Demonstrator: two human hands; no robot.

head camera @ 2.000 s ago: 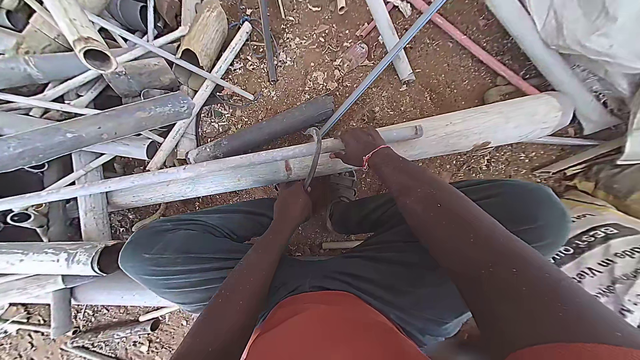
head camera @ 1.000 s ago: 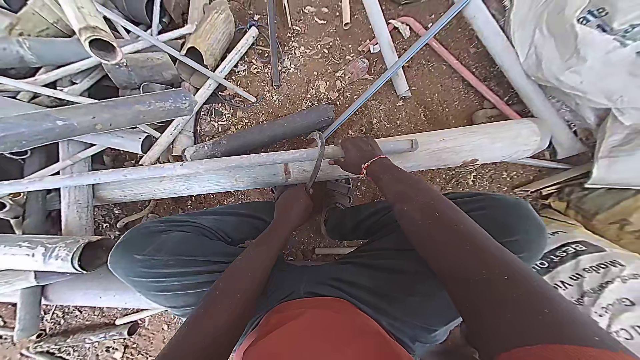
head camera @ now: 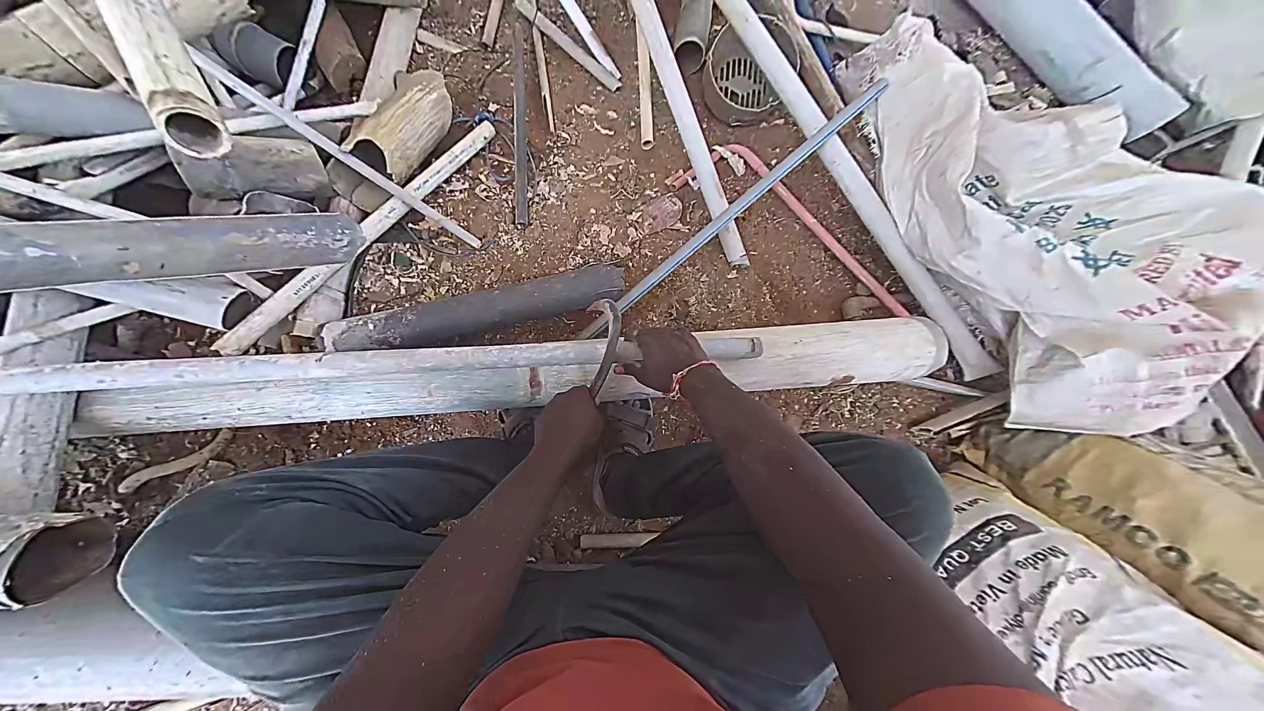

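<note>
My left hand is closed around the lower end of a curved metal blade, perhaps a sickle, whose handle is hidden. The blade lies across a thin whitish pipe. My right hand, with a red and white thread at the wrist, grips this pipe just right of the blade, near its right end. Beneath the pipe rests a thick, pale, weathered pipe, in front of my feet. A short dark grey pipe lies behind them, and a long thin grey bar slants away to the upper right.
Piled pipes, including a thick grey pipe, fill the left side. White pipes and a bent pink pipe lie on the dirt ahead. A crumpled white woven sack and filled sacks are at the right.
The view has shifted to show more ground ahead and more of the sack at the right. Both hands keep their holds, with the blade still across the thin pipe.
</note>
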